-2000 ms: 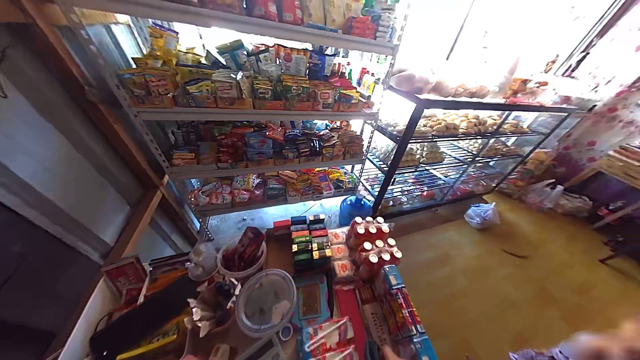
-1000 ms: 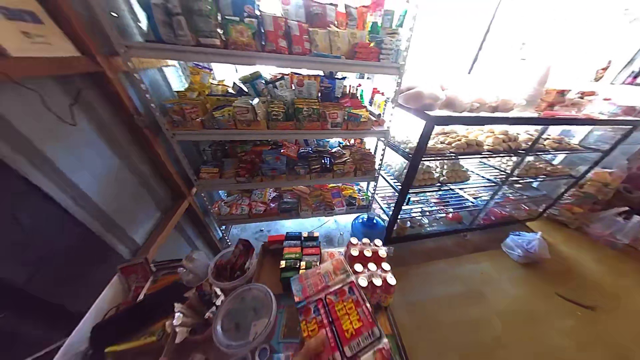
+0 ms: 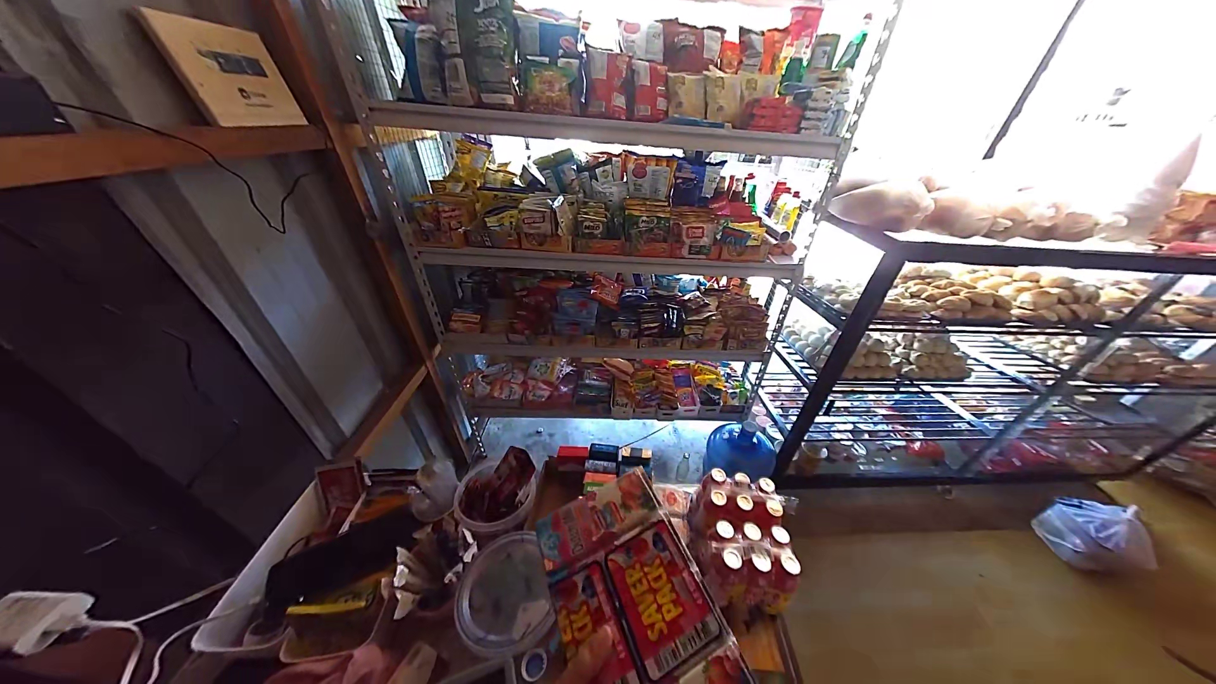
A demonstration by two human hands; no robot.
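Note:
My left hand [image 3: 591, 655] shows only in part at the bottom edge, its thumb on a shrink-wrapped pack of red drink cartons [image 3: 660, 598]. The pack is tilted up, its printed faces toward me. A round clear plastic tub with a lid [image 3: 505, 594] is just left of the pack. Behind that tub, a white bucket [image 3: 494, 518] holds dark red packets. To the right of the pack is a wrapped bundle of small red bottles with white caps [image 3: 746, 532]. Small dark and coloured boxes [image 3: 617, 461] are behind the pack. My right hand is out of view.
A metal shelf unit [image 3: 608, 256] full of packets rises behind the table. At right, a black rack [image 3: 845, 370] bears bread rolls. A blue water jug [image 3: 741, 448] and a tied plastic bag [image 3: 1094, 534] are on the floor. White chargers and cables [image 3: 43, 617] lie at lower left.
The drink carton pack has come up in my left hand in front of the boxes. A blurred part of a hand or arm at the lower right two seconds ago is gone. The view has shifted.

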